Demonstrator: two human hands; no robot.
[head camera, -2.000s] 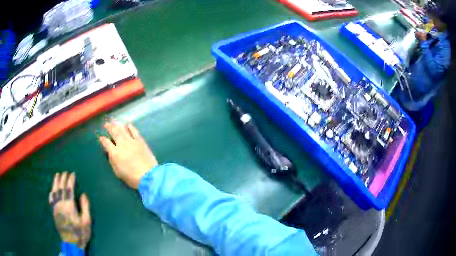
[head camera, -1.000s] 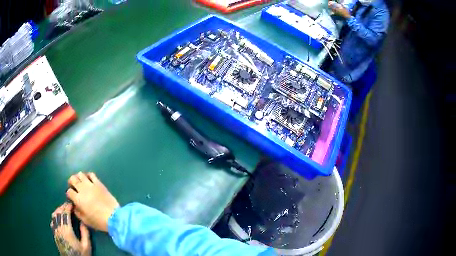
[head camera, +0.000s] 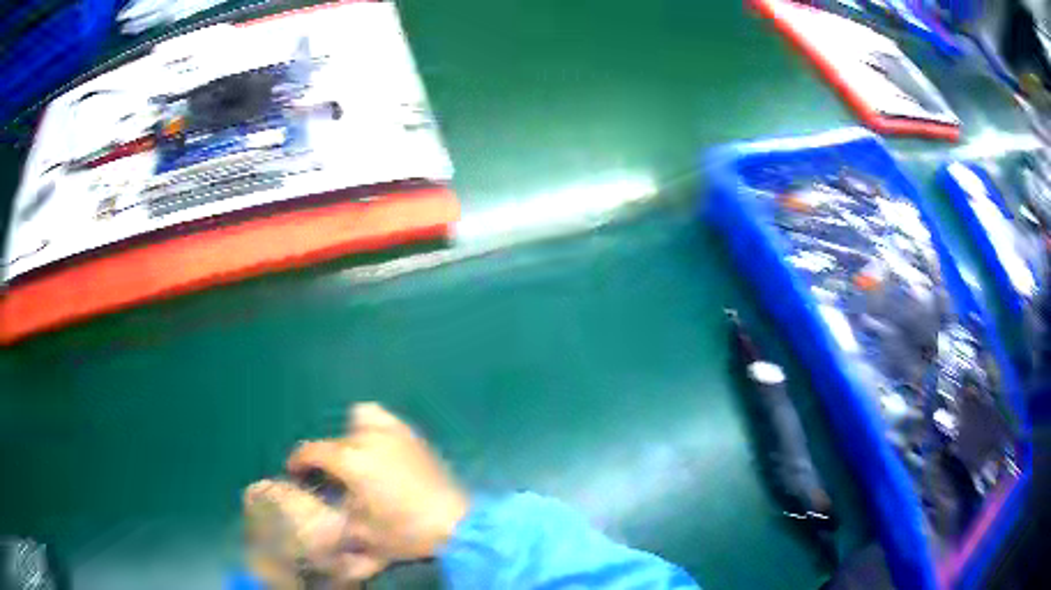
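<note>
My right hand (head camera: 398, 484) and my left hand (head camera: 288, 530) are together at the bottom left, over the green bench. Both are blurred, with fingers curled and overlapping; whether they hold anything small cannot be told. A white chassis panel (head camera: 369, 127) lies on a red-orange foam pad (head camera: 265, 248) at the upper left, beyond my hands. A mainboard (head camera: 231, 144) with a dark square part and cables lies on the panel. A black electric screwdriver (head camera: 784, 438) lies on the bench to the right of my hands.
A blue bin (head camera: 795, 317) full of mainboards stands at the right, beside the screwdriver. Another panel (head camera: 859, 69) on red foam lies at the upper right. A second blue tray (head camera: 993, 236) is at the right edge. A clear bag (head camera: 23, 565) shows at the bottom left corner.
The view has swung left, so the panel shows more fully and the bin sits farther right. My hands, apart at first and then touching, are now clasped closer together.
</note>
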